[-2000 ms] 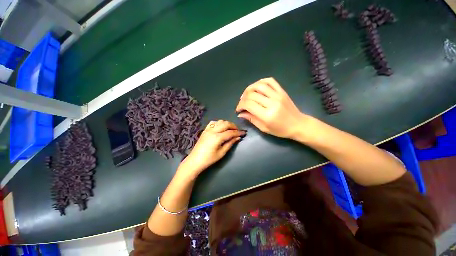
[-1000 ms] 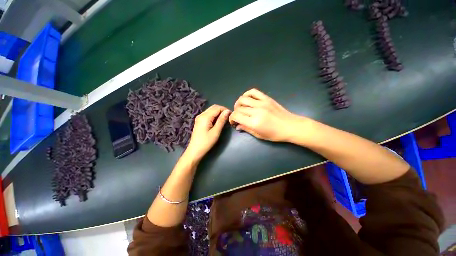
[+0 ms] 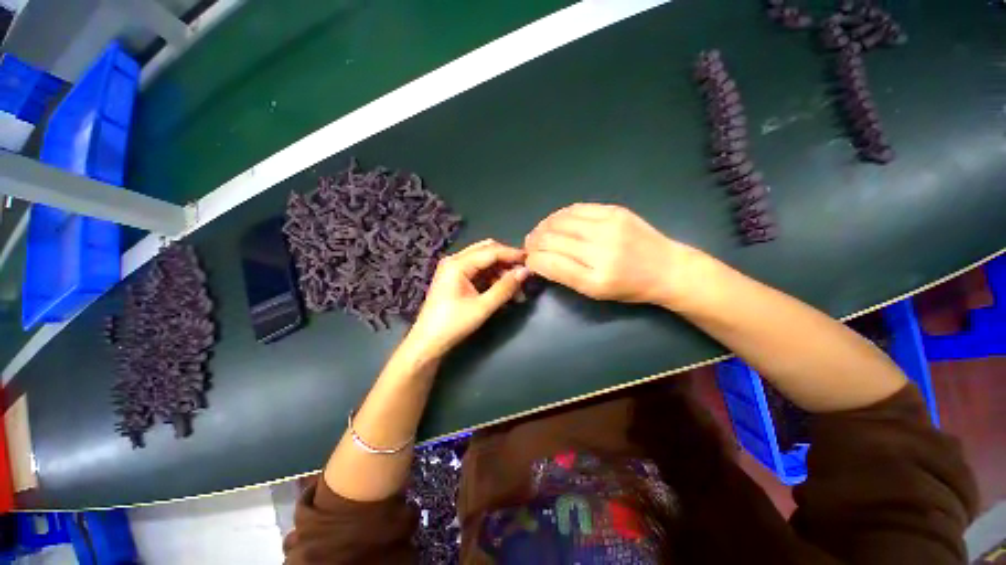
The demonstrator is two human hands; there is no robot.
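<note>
My left hand (image 3: 469,296) and my right hand (image 3: 601,254) meet fingertip to fingertip over the dark green bench. A small dark moulded part (image 3: 532,285) shows at the fingertips, mostly hidden. My left thumb and forefinger are pinched around it. My right fingers are curled against the same spot; what they hold is hidden. The loose pile of dark parts (image 3: 370,243) lies just left of my left hand. A ridged row of parts (image 3: 734,149) lies beyond my right hand.
A black phone (image 3: 270,281) lies between the loose pile and a second pile (image 3: 166,348). Another row (image 3: 860,105) lies far right. A white rail (image 3: 441,94) borders the belt. A blue tray (image 3: 75,199) stands at left. A blue tote (image 3: 761,419) is below the bench edge.
My hands were apart two seconds ago, a dark part at my left fingertips. They came together and now touch, slightly right of where they were one second ago. The view shifted slightly.
</note>
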